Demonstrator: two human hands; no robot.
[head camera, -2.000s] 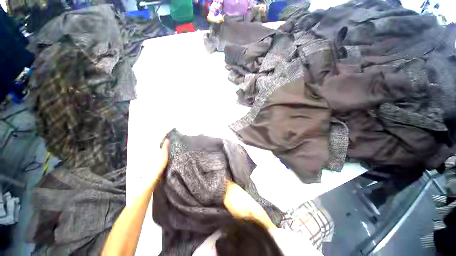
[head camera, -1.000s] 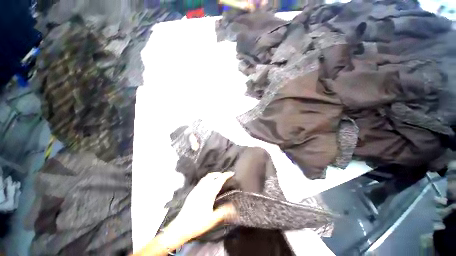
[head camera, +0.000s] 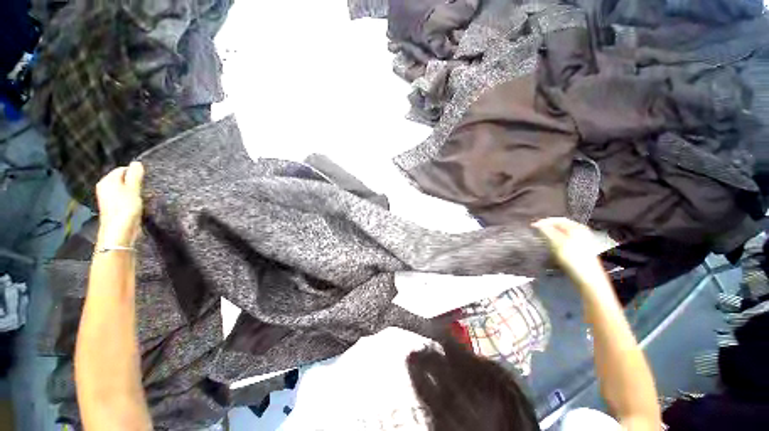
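A speckled grey tweed coat (head camera: 295, 219) is stretched sideways above the white table, speckled side up, with deep folds in its middle. My left hand (head camera: 120, 192) is closed on its upper left edge. My right hand (head camera: 567, 236) grips the end of a long narrow part at the right, which looks like a sleeve. Dark brown patches show at the coat's lower left. The fingertips of both hands are partly hidden by the cloth. I cannot see any tool.
Brown-lined coats (head camera: 514, 160) are heaped on the white table (head camera: 312, 84) at the right. Plaid garments (head camera: 93, 93) and speckled garments hang or lie at the left. A light checked cloth (head camera: 510, 328) is below the table's near edge. Dark hair (head camera: 468, 387) shows at the bottom.
The coat was bunched near me and has been opened and spread wide, its speckled side now up. My left hand has moved left and my right hand far to the right.
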